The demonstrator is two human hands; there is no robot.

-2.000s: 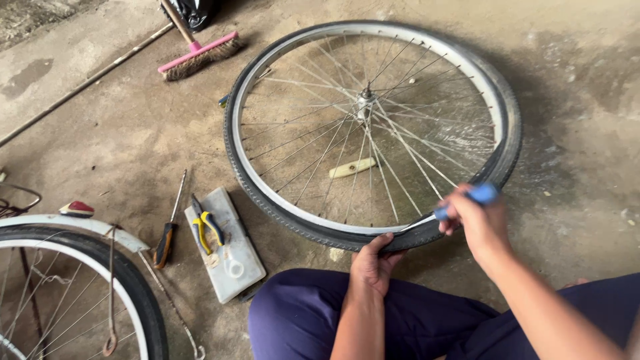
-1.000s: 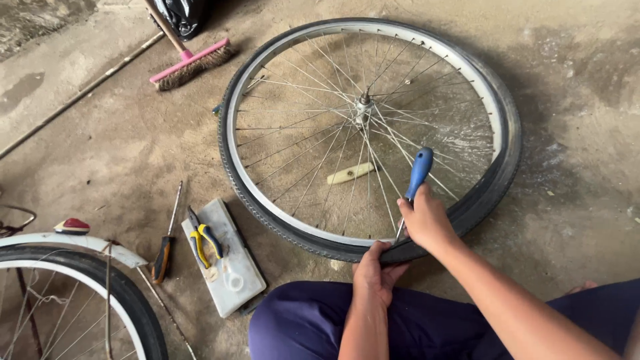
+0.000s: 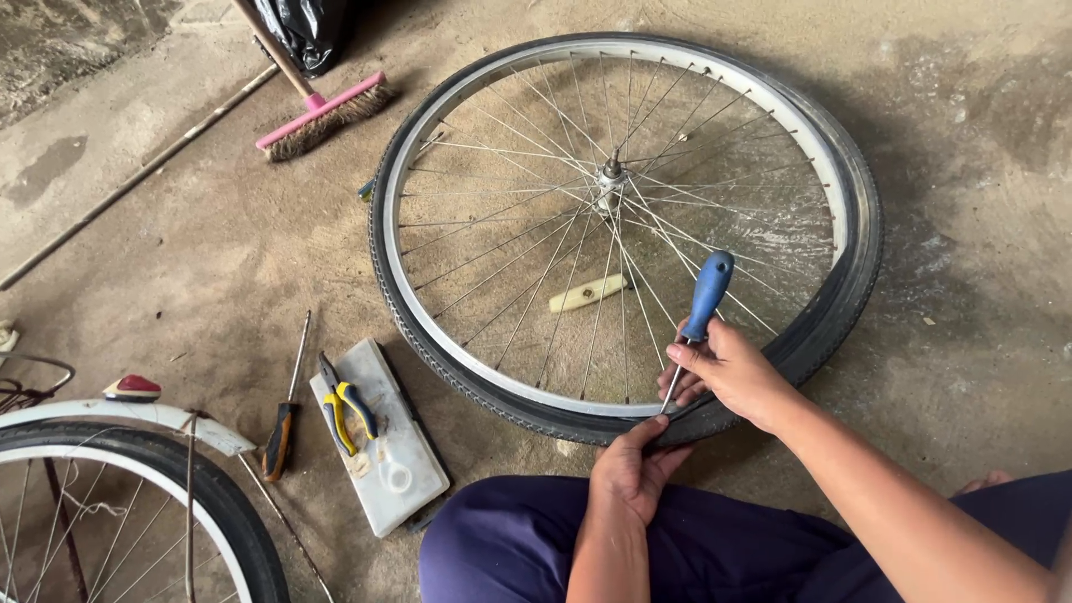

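A spoked bicycle wheel (image 3: 402,293) with a black tyre (image 3: 502,408) lies on the concrete floor before me. My left hand (image 3: 632,469) grips the tyre at the wheel's near edge, thumb on top. My right hand (image 3: 724,368) holds a screwdriver (image 3: 710,289) with a blue handle, standing nearly upright. Its shaft runs down to the gap between rim and tyre, beside my left thumb; the tip is hidden. On the near right side the tyre sits partly off the rim. The wheel's hub (image 3: 612,177) has an axle sticking up.
Left of the wheel lie pliers (image 3: 342,406) on a plastic case (image 3: 406,477) and an orange-and-black screwdriver (image 3: 280,440). A second bicycle wheel (image 3: 239,519) with a white mudguard (image 3: 142,412) is at lower left. A pink broom (image 3: 322,117), a pole (image 3: 151,167) and a black bag (image 3: 306,29) lie beyond.
The blue screwdriver has swung from lying low toward the right to nearly upright at the rim. My left hand stays on the tyre's near edge.
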